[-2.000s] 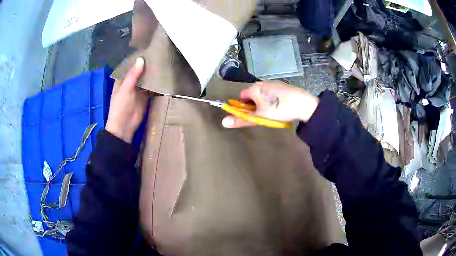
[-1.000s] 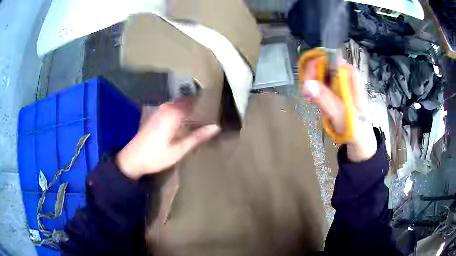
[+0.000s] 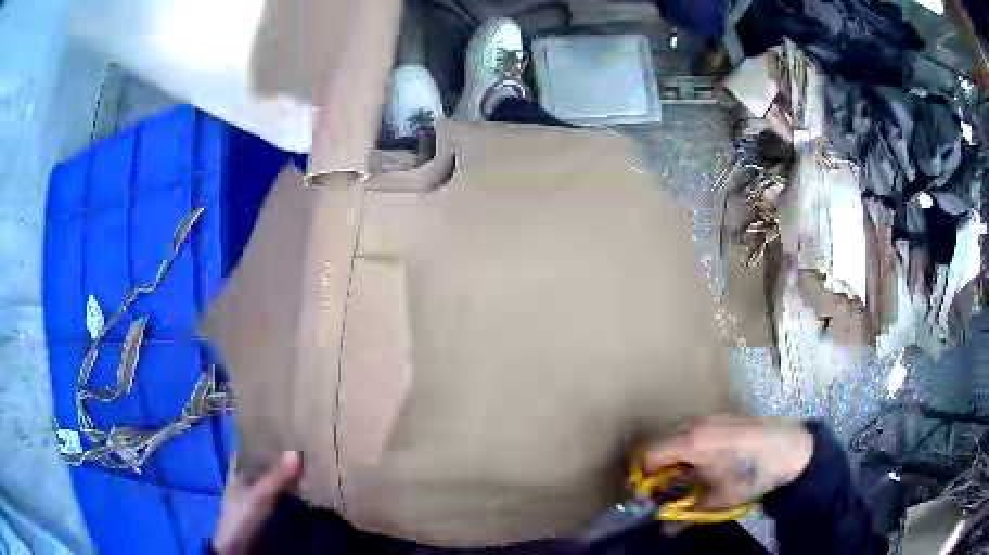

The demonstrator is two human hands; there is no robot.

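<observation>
A large brown fabric panel point(image 3: 542, 282) lies spread over my lap. A patch pocket point(image 3: 377, 347) with an angled corner and a straight stitch line shows on its left part. My left hand point(image 3: 260, 493) is at the panel's lower left edge, thumb on the cloth; its fingers are partly hidden. My right hand point(image 3: 721, 466) is at the lower right, around the yellow handles of the scissors point(image 3: 672, 488). The blades point left and are blurred. More brown cloth point(image 3: 358, 87) with a pale side runs up from the panel's top left.
A blue bin point(image 3: 130, 249) stands at the left with beige tie strips point(image 3: 128, 358) on it. A grey pedal point(image 3: 596, 78) and two shoes point(image 3: 499, 54) are beyond the panel. Heaps of black cloth point(image 3: 889, 141) and pale cloth point(image 3: 824, 228) lie at the right.
Both hands have moved down towards my body, the right with the scissors from the upper right. The panel lies spread flatter, and the brown and pale cloth has shifted to the upper left.
</observation>
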